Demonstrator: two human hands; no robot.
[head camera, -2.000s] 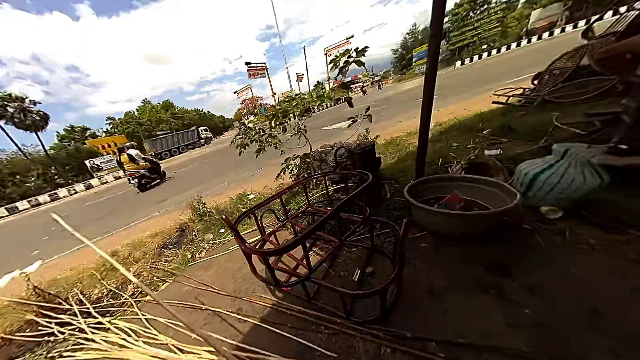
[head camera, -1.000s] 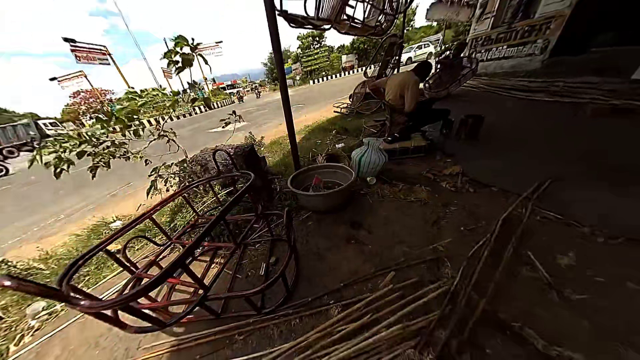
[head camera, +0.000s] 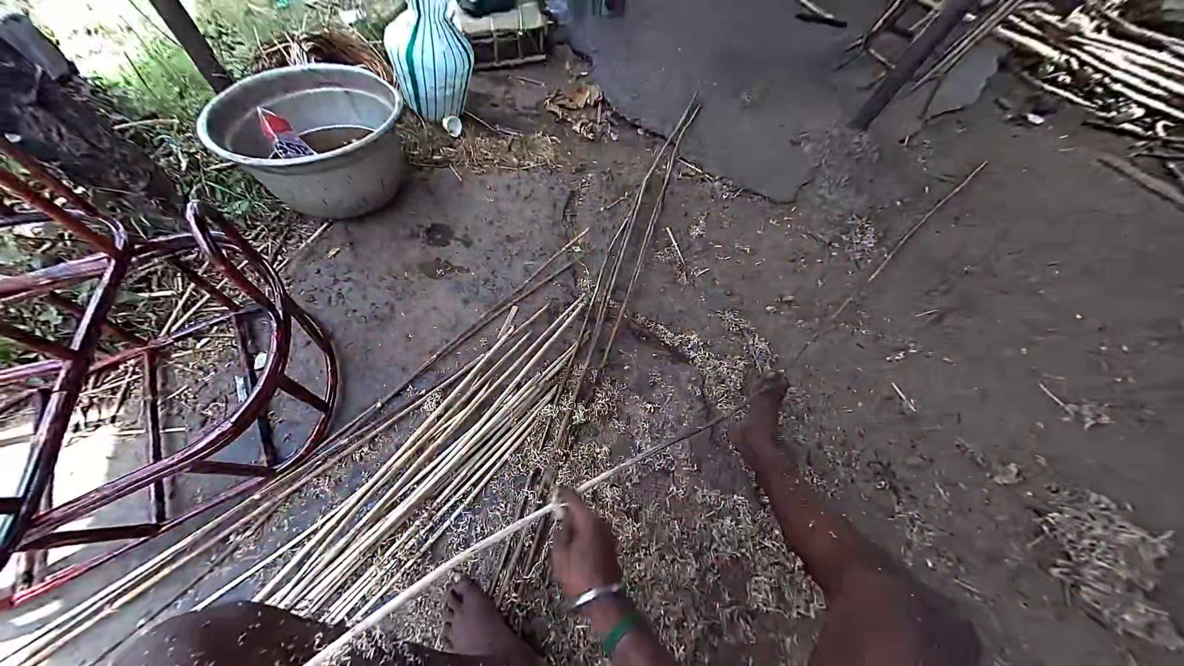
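A bare hand with a metal bangle and a green band at the wrist, my right hand (head camera: 585, 546), is closed around a long thin cane (head camera: 472, 552) between my legs. From the lower left the cane runs through the hand to my right foot (head camera: 763, 412), where it passes at the toes; a thin length continues beyond the foot to the upper right. Whether the hand also holds a small tool cannot be told. My left hand is out of view. Pale shavings (head camera: 684, 546) cover the ground around the hand. Beside it, at the left, lies a bundle of peeled canes (head camera: 444, 453).
A dark red cane frame (head camera: 199, 453) stands at the left. Behind it are a grey basin (head camera: 370, 180) with liquid and a red packet, and a striped pot (head camera: 430, 60). Darker sticks (head camera: 638, 222) lie ahead. More sticks (head camera: 1101, 60) are piled at the upper right, near a post (head camera: 911, 65).
The view has swung right and down from the road to the ground by my legs. My right hand and the cane it holds have come into view.
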